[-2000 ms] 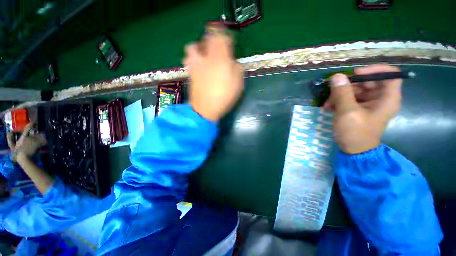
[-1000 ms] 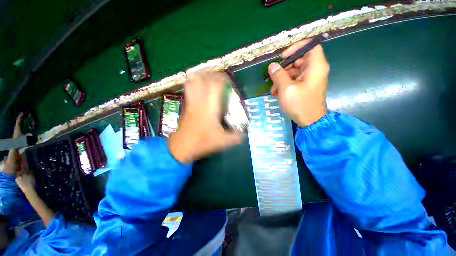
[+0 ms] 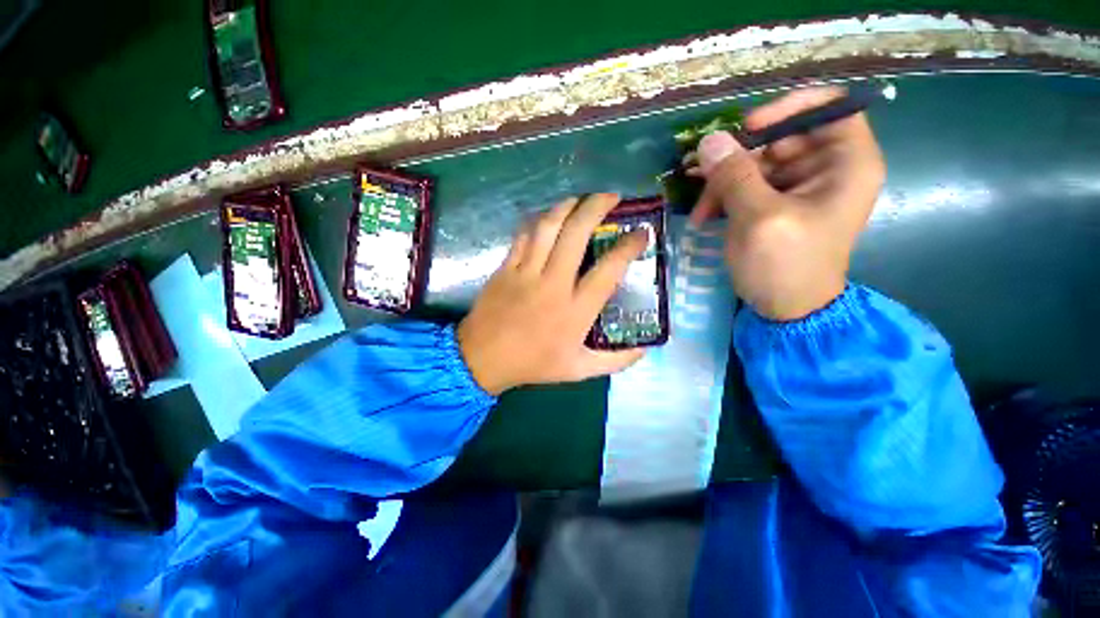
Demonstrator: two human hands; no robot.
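A phone unit (image 3: 632, 296) with a dark red frame lies on the bench, over the upper left part of the pale sticker sheet (image 3: 661, 423). My left hand (image 3: 543, 296) is on this unit, with fingers over its top and left side and the thumb at its lower edge. My right hand (image 3: 802, 199) holds a slim black pen-like tool (image 3: 814, 118), its fine tip pointing left above the top of the sheet. Yellow-green tape (image 3: 706, 128) shows near the fingertips. Whether a small piece is on the tip, I cannot tell.
Another unit (image 3: 386, 242) and stacked units (image 3: 256, 268) lie left, some by pale-blue paper (image 3: 199, 316). A black parts tray (image 3: 54, 386) is far left. Beyond the whitish edge strip (image 3: 507, 106), a belt carries units (image 3: 244, 60). A round black fan (image 3: 1064, 495) is lower right.
My left hand has come from the belt side to the bench and set the unit on the sheet's left part. My right hand has moved slightly right of its place one second ago, still holding the tool.
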